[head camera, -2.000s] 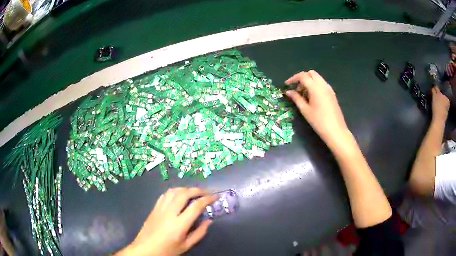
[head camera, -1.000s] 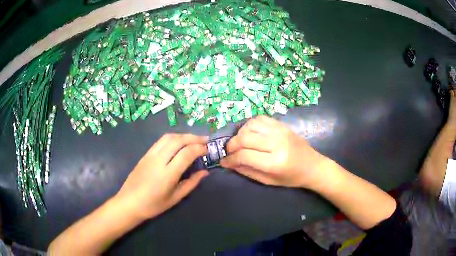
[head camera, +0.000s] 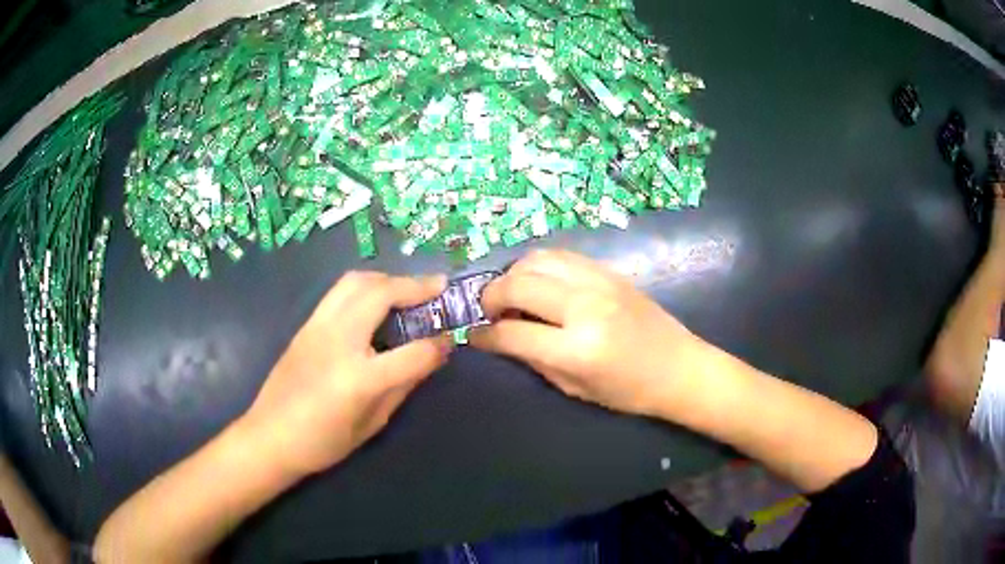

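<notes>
A small dark housing (head camera: 450,306) with pale details inside is held between both hands, in front of the pile. My left hand (head camera: 347,358) grips its left end with thumb and fingers. My right hand (head camera: 590,331) is at its right end, fingertips on the housing and partly hiding it. A small green piece, seemingly a circuit board (head camera: 461,335), shows at the housing's near edge by the right fingertips. A large pile of circuit boards (head camera: 441,143) lies just beyond the hands.
A bundle of long unseparated board strips (head camera: 61,275) lies at the left. Several black housings (head camera: 906,104) lie at the far right by another person's forearm (head camera: 970,303). A pale edge strip (head camera: 121,68) runs along the upper left. A person's arm shows at the lower left edge.
My right hand came from the pile's right edge to the housing. The left hand lifted the housing towards the pile. Since one second ago, both hands moved slightly left and the housing's tilt changed.
</notes>
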